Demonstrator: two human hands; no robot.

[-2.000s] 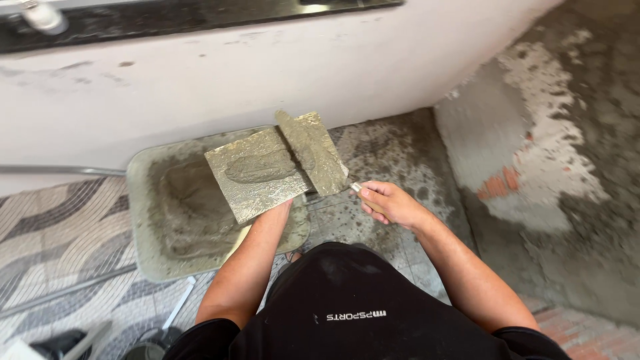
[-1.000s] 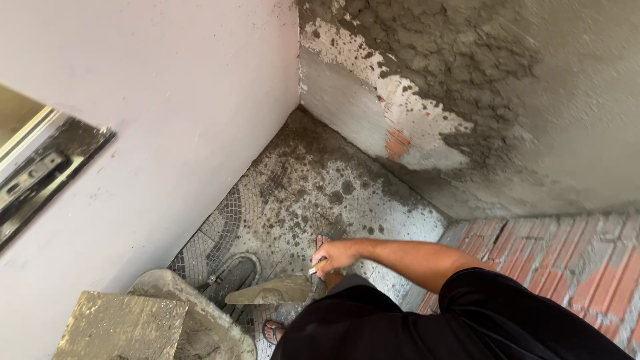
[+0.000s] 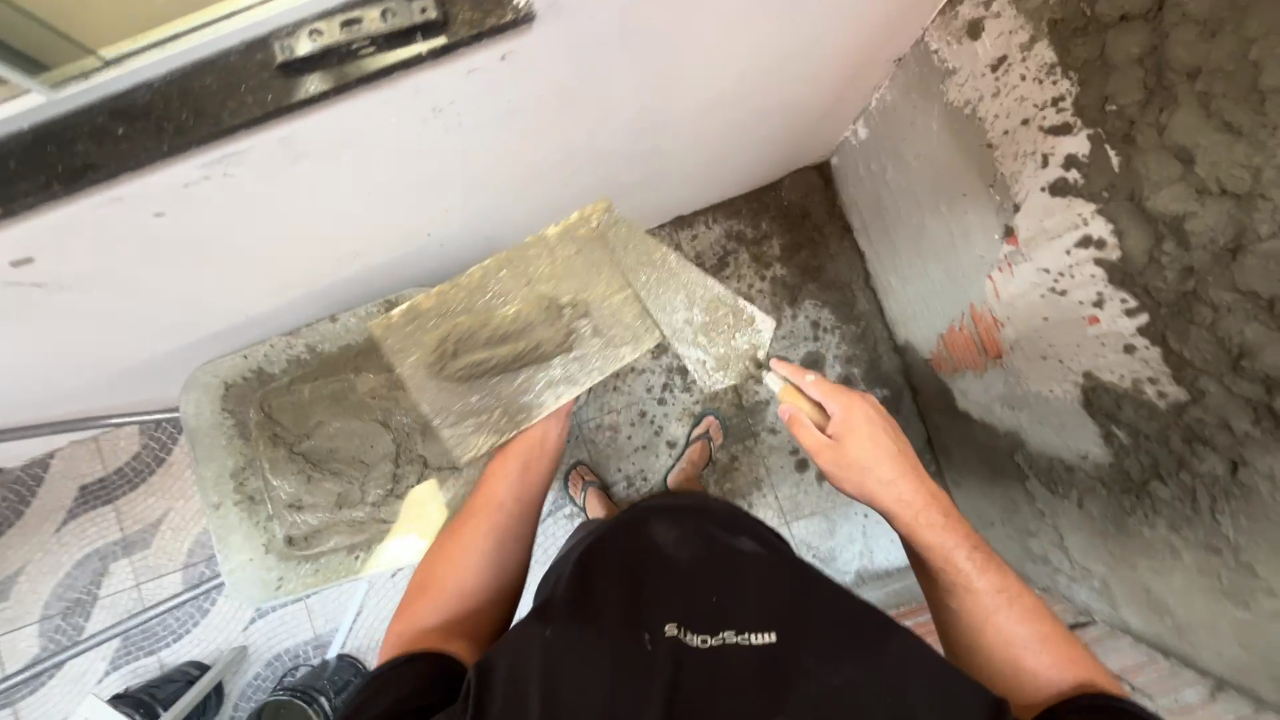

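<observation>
My right hand (image 3: pixel 845 430) grips the wooden handle of a mason's trowel (image 3: pixel 700 310), right of centre. The trowel's mortar-smeared blade points up and left, its tip at the right edge of a flat square plasterer's hawk (image 3: pixel 460 300). A mound of wet mortar (image 3: pixel 515 340) lies on the hawk. My left forearm rises beneath the hawk; the left hand is mostly hidden under it, with only the wrist (image 3: pixel 548 432) showing. Behind and to the left, a wheelbarrow tray (image 3: pixel 210 450) holds wet mortar, partly covered by the hawk.
At right stands a wall with rough wet mortar (image 3: pixel 1180 200) and a patch of exposed brick (image 3: pixel 968 340). A dark sill with a metal level (image 3: pixel 355 35) is at upper left. Black buckets (image 3: pixel 310 690) stand at lower left. My sandalled feet are on the stained floor.
The view has swung back left from the wall corner. One second ago the trowel was low by my legs, away from the hawk; now its blade meets the hawk's edge.
</observation>
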